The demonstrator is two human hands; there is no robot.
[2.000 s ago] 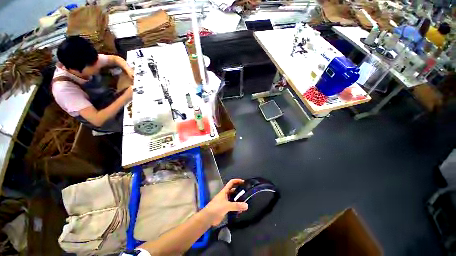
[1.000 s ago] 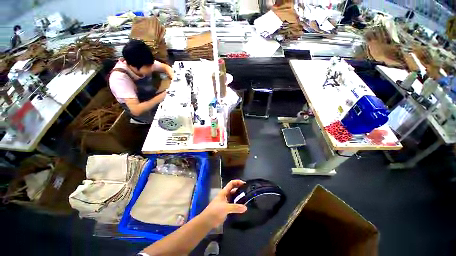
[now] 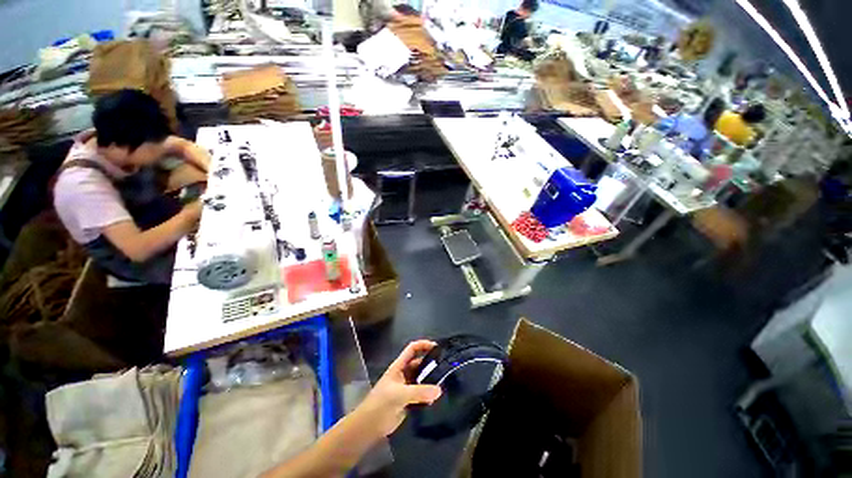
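My left hand (image 3: 397,392) reaches in from the bottom edge and holds a black curved headband (image 3: 458,378) between thumb and fingers. The headband has a small white mark near my fingertips and a pale line along its band. It is held in the air at the left side of an open brown carton (image 3: 598,392). Dark items lie inside the carton, with a small white mark among them; their shapes are hard to tell. My right hand is not in view.
A seated person (image 3: 103,205) works at a white sewing table (image 3: 201,313) on the left. A blue crate (image 3: 190,411) holds beige panels, beside a beige stack (image 3: 112,420). Another sewing table (image 3: 476,163) bears a blue bin (image 3: 563,196). Dark grey floor runs right of the carton.
The view has swung to the right, with the tables shifted left. More of the carton's inside shows, and the headband now appears closer to it. My left hand still holds the headband.
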